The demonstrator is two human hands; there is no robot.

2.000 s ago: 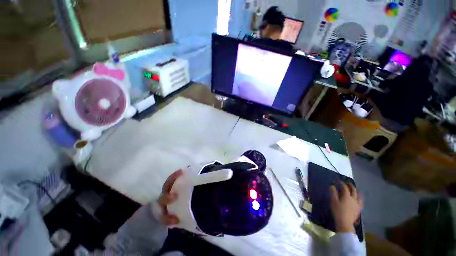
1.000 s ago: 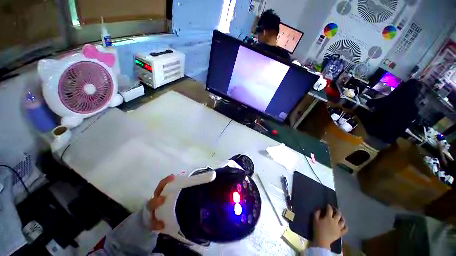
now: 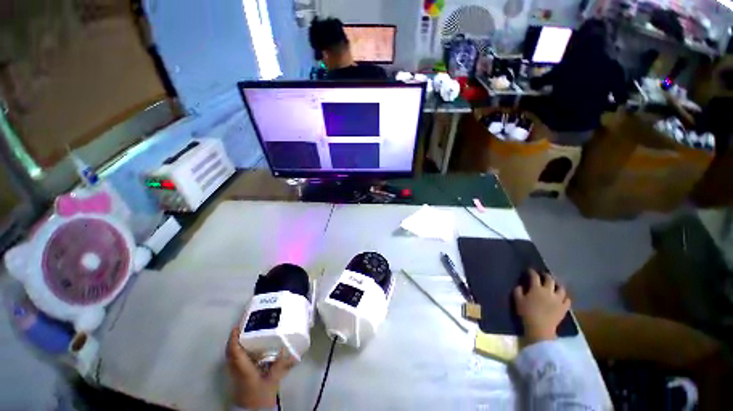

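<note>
A white dome-head camera with a black label panel is held at its base by my left hand, its black head facing away from me. A second, similar camera lies just right of it, a black lead running from its base. My right hand rests on the black mouse pad; the mouse under it is hidden. The monitor shows a picture at upper left and several dark panes.
A fan and a power supply stand at left. A thin rod, a dark pen-like tool, a yellow pad and white paper lie on the bench. Cartons stand at right; people sit behind.
The camera in my left hand has moved away from me and turned, its lit face now out of sight. The second camera shows fully. The monitor changed from one picture to panes. The view has turned.
</note>
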